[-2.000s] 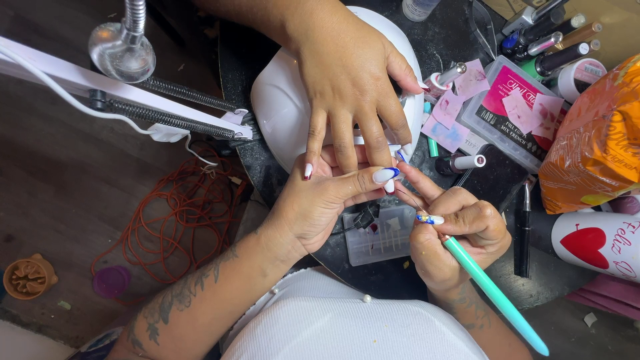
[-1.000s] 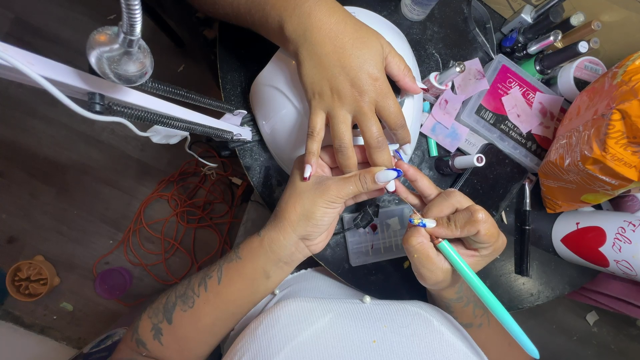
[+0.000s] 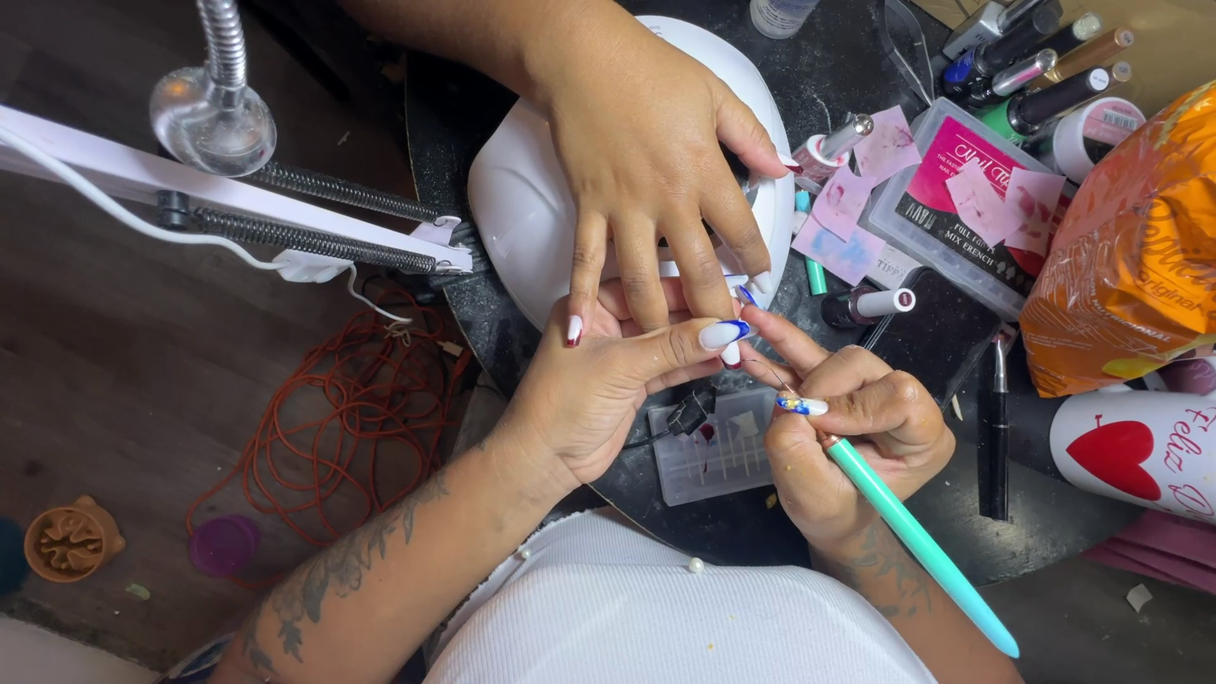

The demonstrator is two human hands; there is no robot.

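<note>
My left hand holds a finger of another person's hand, its thumb near a white nail with a dark red tip. That person's hand lies over a white nail lamp, fingers pointing toward me. In my right hand is a thin nail art brush with a turquoise handle; its fine tip reaches close to the held nail. Whether the bristles touch the nail is too small to tell. Below the hands lies a clear plastic case with small swatches, partly hidden by a black clip-like piece.
Right of the lamp are a polish bottle, pink paper pieces, a nail tip box and a black brush. Farther right stand an orange bag and a mug with a heart. A lamp arm reaches in from the left.
The turquoise handle in my right hand has tilted slightly, its far end shifting a little. My left hand and the other person's hand have stayed nearly in place.
</note>
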